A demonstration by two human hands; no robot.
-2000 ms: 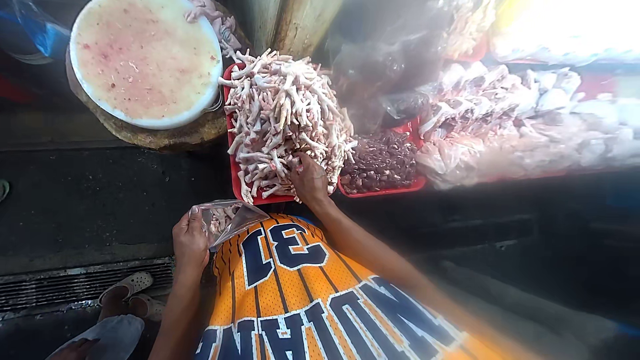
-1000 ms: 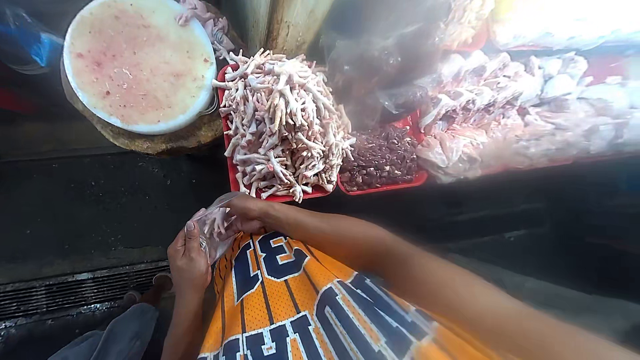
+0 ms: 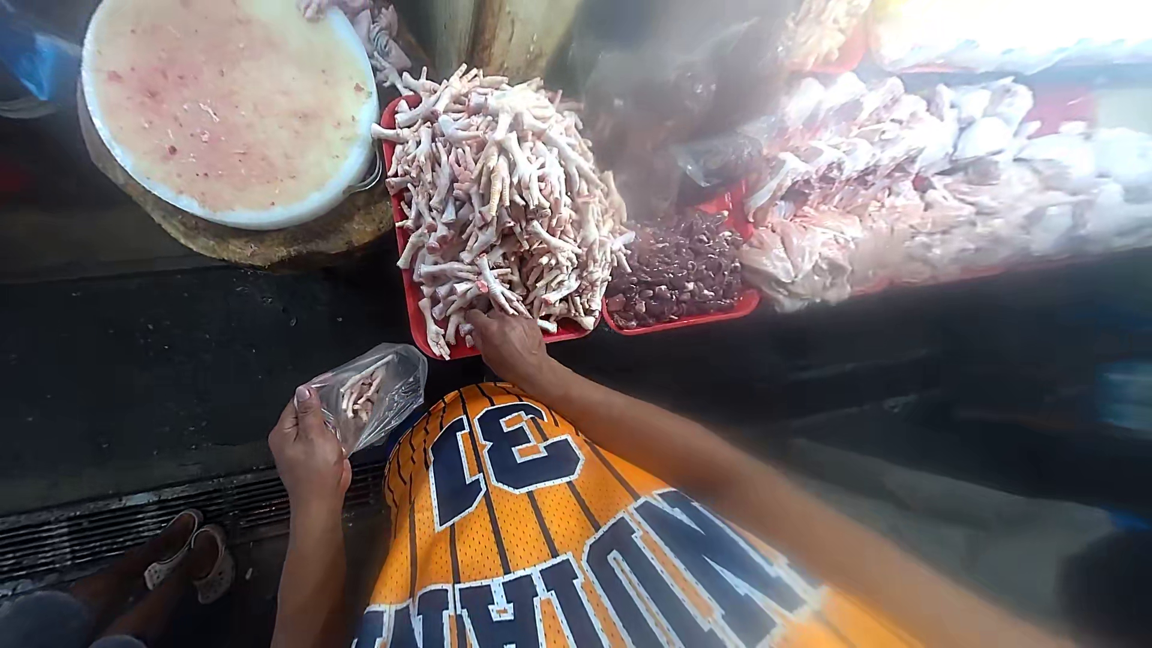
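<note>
A large heap of chicken feet (image 3: 513,198) is piled on a red plastic tray (image 3: 417,310) at the centre. My left hand (image 3: 310,445), lower left of the tray, grips the side of a clear plastic bag (image 3: 391,396) with some chicken feet inside. The bag's mouth faces the tray. My right hand (image 3: 508,345) reaches to the front edge of the heap, its fingertips among the feet. Whether those fingers are closed on a foot cannot be told.
A round white chopping board (image 3: 234,108) lies on a wooden block (image 3: 261,247) at upper left. Right of the heap are a red tray of dark giblets (image 3: 675,270) and rows of raw chicken pieces (image 3: 900,171). Another person's sandalled feet (image 3: 193,553) are at lower left.
One second ago my right hand was at the bag beside my left hand; now it is at the heap's front edge. My left hand still holds the bag.
</note>
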